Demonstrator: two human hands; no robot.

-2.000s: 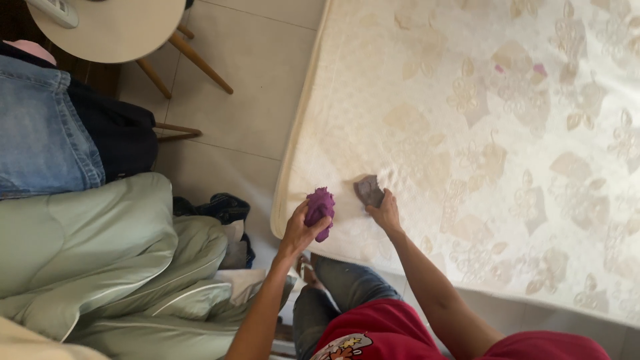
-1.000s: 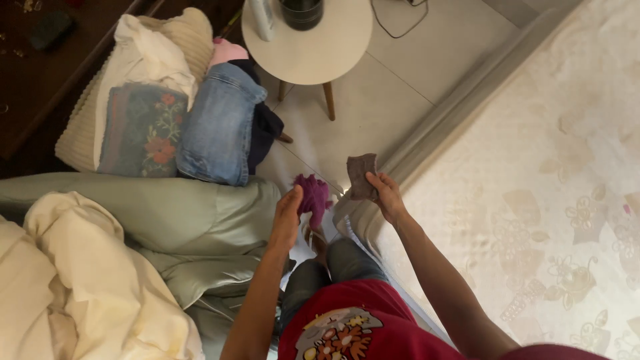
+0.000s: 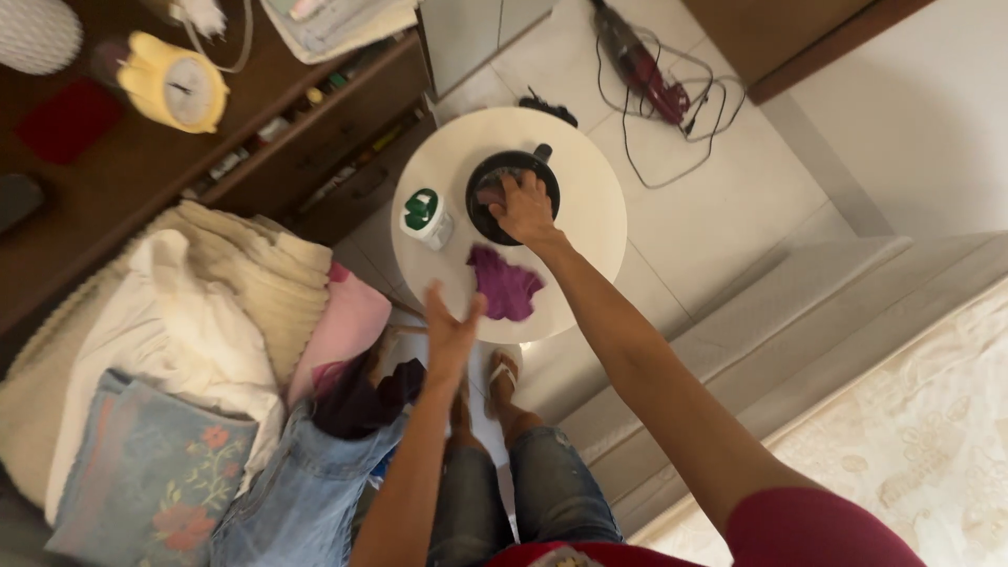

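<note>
My right hand [image 3: 524, 206] reaches into a dark pot [image 3: 475, 206] on the round white table [image 3: 594, 205], with its fingers over the brown-grey cloth [image 3: 490, 194] inside; whether they grip it cannot be told. A crumpled purple cloth [image 3: 505, 287] lies at the table's near edge. Just left of it is my left hand [image 3: 454, 327], blurred, fingers apart and holding nothing. Left of the pot stands a white tub with a green-and-white top [image 3: 425, 218].
A corded handheld vacuum cleaner [image 3: 642, 67] lies on the tiled floor. At left, a wooden dresser [image 3: 276, 134] carries a yellow clock [image 3: 177, 84]. Below it are piled cloths and denim jeans [image 3: 291, 480]. The mattress [image 3: 906, 465] is at lower right.
The view has swung to the small table. My left hand has let go of the purple cloth, which now lies on the table. My right hand has moved with the brown-grey cloth into the pot.
</note>
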